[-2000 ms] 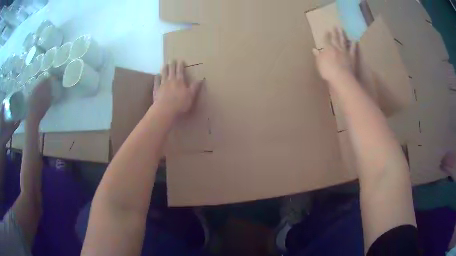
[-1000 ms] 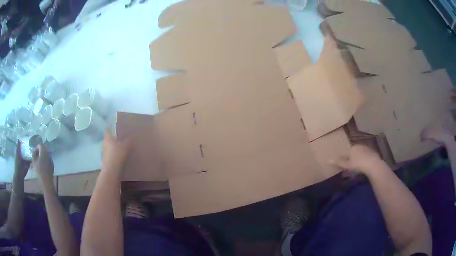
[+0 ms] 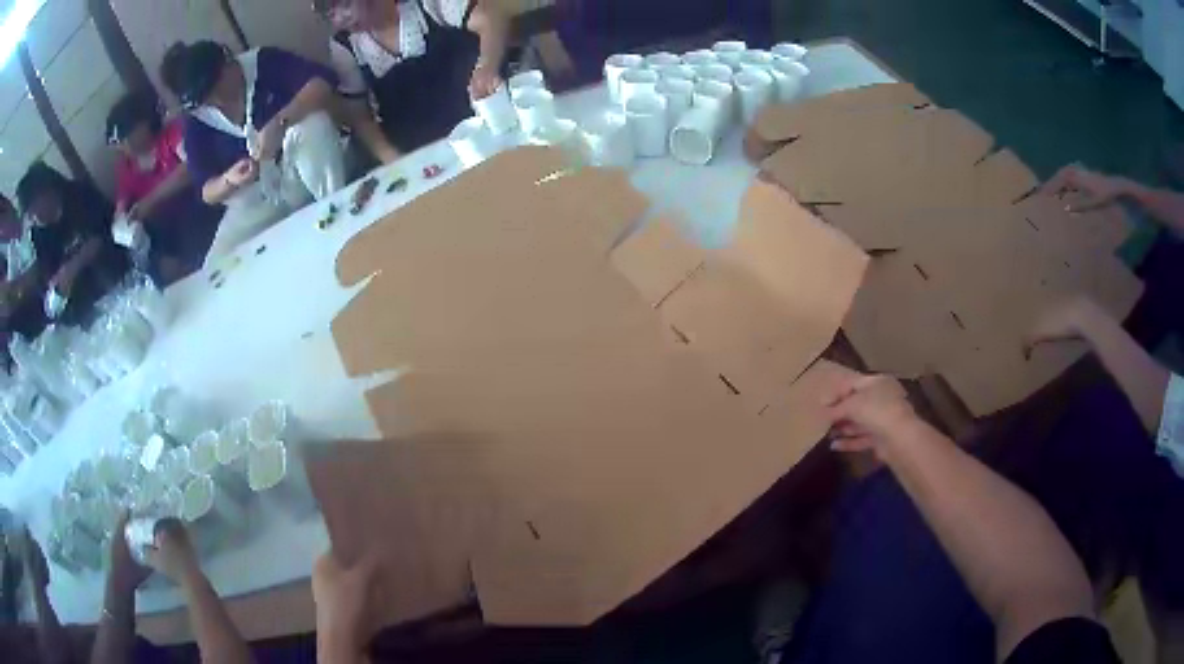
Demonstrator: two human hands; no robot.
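Observation:
A flat brown box sheet (image 3: 519, 350) lies on the table before me, with notched edges and dark slots. Its left side panel and its right side panel (image 3: 792, 260) are partly raised. My left hand (image 3: 345, 599), cut off by the bottom edge, holds the lower edge of the left panel, its fingers partly hidden. My right hand (image 3: 870, 409) pinches the sheet's near right corner between thumb and fingers.
More blanks (image 3: 909, 247) lie at the right, with a neighbour's hands (image 3: 1065, 318) on them. White cups (image 3: 643, 110) stand at the far side, others (image 3: 201, 474) at the left by another person's hands. Small dark parts (image 3: 364, 201) lie beyond the sheet. Several people sit across the table.
The view has lifted and turned, showing the far table and people. My hands have gone from lying on the sheet to holding its left panel and right corner. The sheet now appears tilted.

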